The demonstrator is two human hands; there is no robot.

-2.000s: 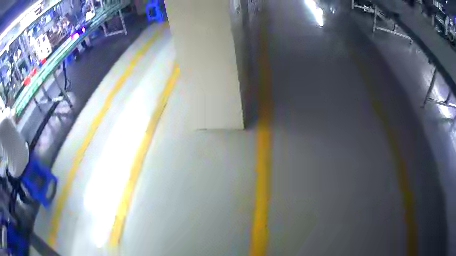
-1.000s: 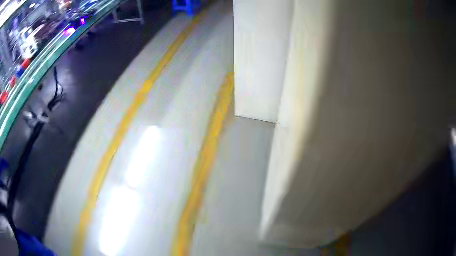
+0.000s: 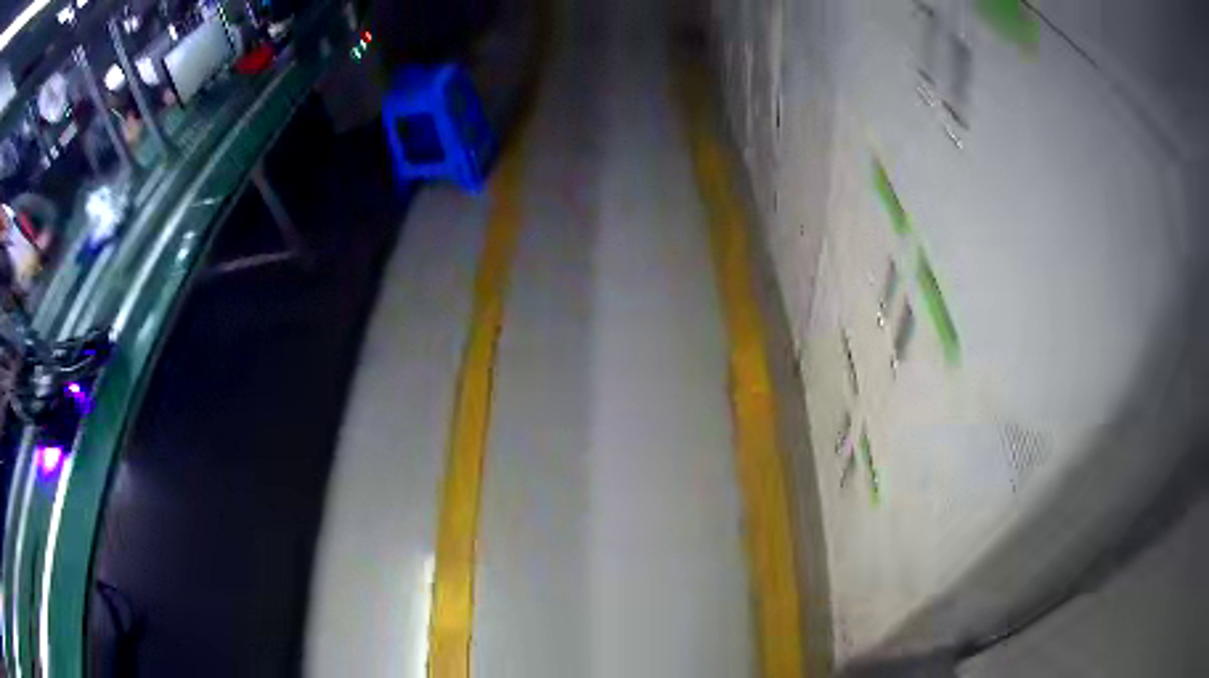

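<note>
Neither of my hands is in the picture. A grey aisle floor lies straight in front of me, between two yellow lines. A bright blue plastic stool stands ahead on the left, beside the left yellow line. The right yellow line runs close along the foot of a pale wall or pillar side.
A green-edged line bench curves along the left, with equipment and purple lights on it. Dark floor and a metal leg show under it. The pale wall on the right carries green strips and small blurred marks.
The view has moved forward along the aisle and past the pillar's near corner. The stool appears nearer and larger, and the marked pale surface now fills the right side.
</note>
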